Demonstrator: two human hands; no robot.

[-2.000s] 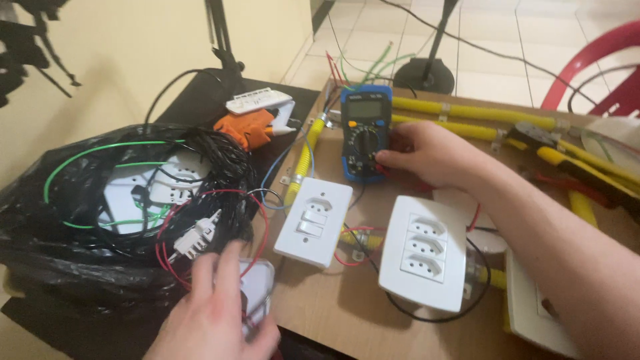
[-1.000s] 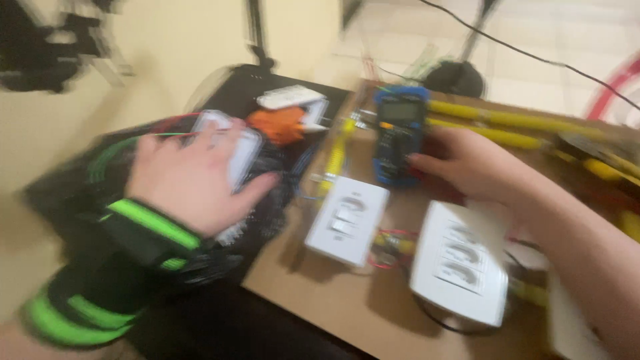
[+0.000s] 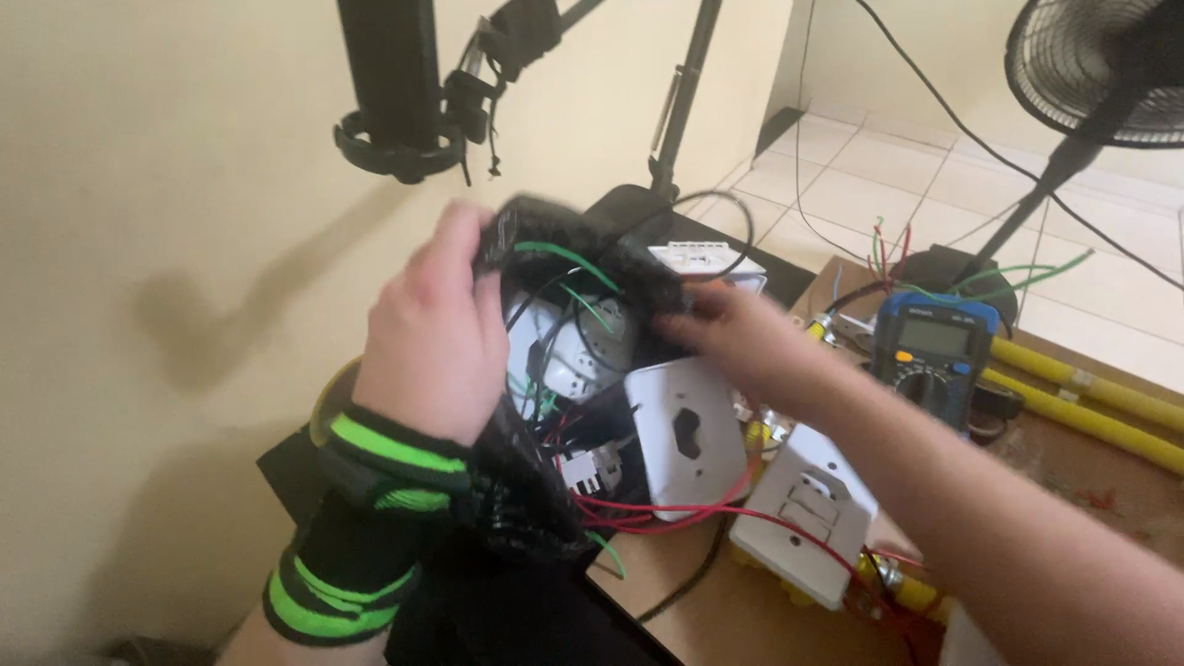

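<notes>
My left hand [image 3: 435, 333], with a black and green wrist wrap, grips the left edge of a black plastic bag [image 3: 527, 481]. My right hand [image 3: 731, 338] holds the bag's right edge, its fingertips partly hidden. In the bag's opening lie white outlet pieces [image 3: 587, 356], green wire [image 3: 566, 257] and dark wires. A white cover plate [image 3: 689, 435] with a dark central opening leans at the bag's right side. Red wires [image 3: 666, 511] run from the bag across a white switch and outlet plate [image 3: 805, 518] on the board.
A blue multimeter [image 3: 934, 356] lies beside yellow conduit [image 3: 1091, 421] on the wooden board [image 3: 703, 610]. A white box-like piece [image 3: 708, 261] is behind my right hand. A black microphone arm [image 3: 684, 102] rises behind the bag, and a fan [image 3: 1101, 74] stands at the upper right.
My right hand has left the multimeter and moved left to the bag. My left hand, earlier spread over the bag, now grips its edge. The bag's mouth is now lifted.
</notes>
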